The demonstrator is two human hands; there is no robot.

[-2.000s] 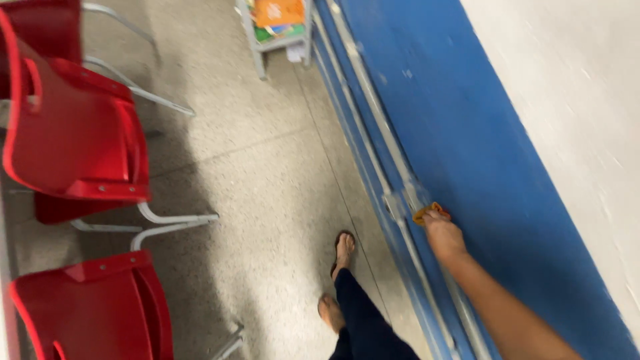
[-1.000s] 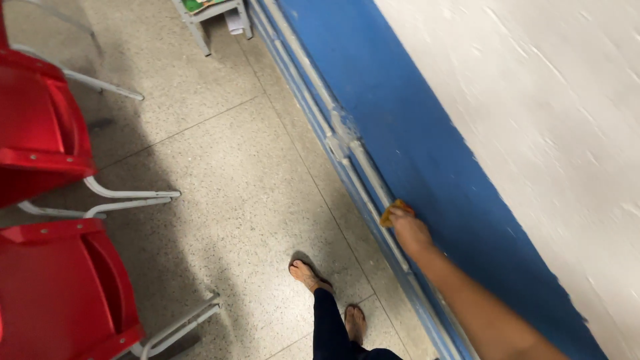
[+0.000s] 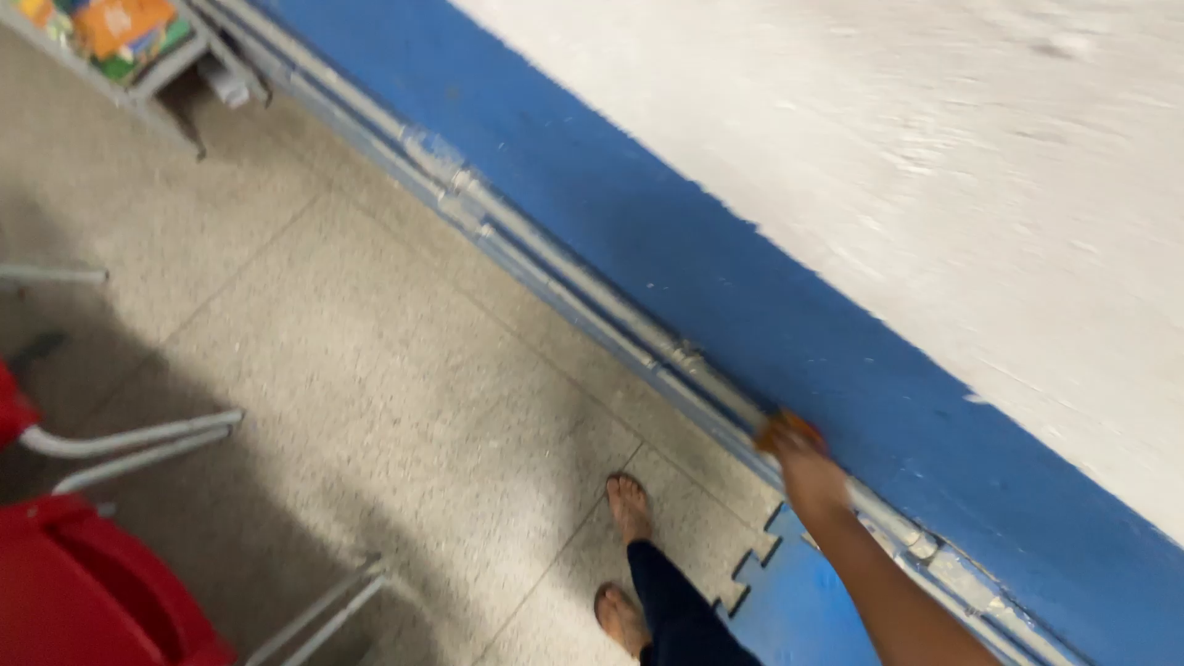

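Note:
My right hand [image 3: 812, 479] is closed around an orange-yellow cloth or sponge [image 3: 783, 433], whose exact kind is blurred. It presses the thing against the upper of two grey pipes [image 3: 592, 282] that run along the foot of a blue and white painted wall [image 3: 647, 222]. Pipe joints with worn paint lie on both sides of the hand. My left hand is out of the frame.
Red plastic chairs [image 3: 92, 592] with metal legs stand at the left. A grey metal rack [image 3: 166, 69] holding colourful printed items is at the upper left. A blue interlocking foam mat [image 3: 795, 601] lies beside my feet [image 3: 629, 507] on the speckled floor.
My right hand has moved along the pipe, away from the rack, still holding the orange-yellow thing. The blue mat has come into view, and the view has turned.

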